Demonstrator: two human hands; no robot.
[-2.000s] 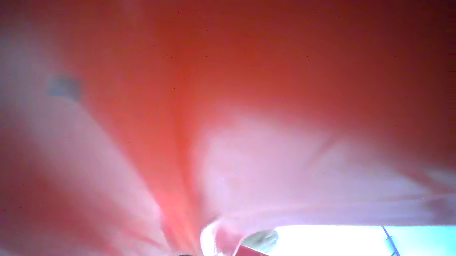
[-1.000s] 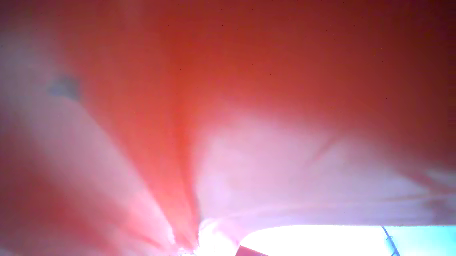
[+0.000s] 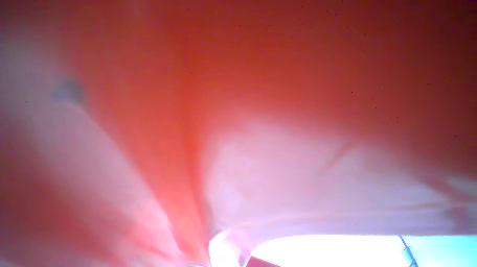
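A red and whitish-pink surface (image 3: 272,68), perhaps a bag or cloth, fills nearly the whole head view, very close to the lens and blurred. It is deep red across the top and right, with pale areas at the left and lower right. A bright red-orange fold runs down the middle to the bottom edge. A small grey-blue patch (image 3: 69,90) shows at the upper left. Neither of my hands is in view.
Below the surface's lower edge, a very bright white opening (image 3: 334,251) shows at the bottom. A pale cyan area (image 3: 444,252) with a thin dark blue line lies at the bottom right. A small dark red piece (image 3: 261,262) shows at the bottom edge.
The glare and small shapes around the fold's lower end at the bottom centre have changed slightly. The large surface stays almost the same.
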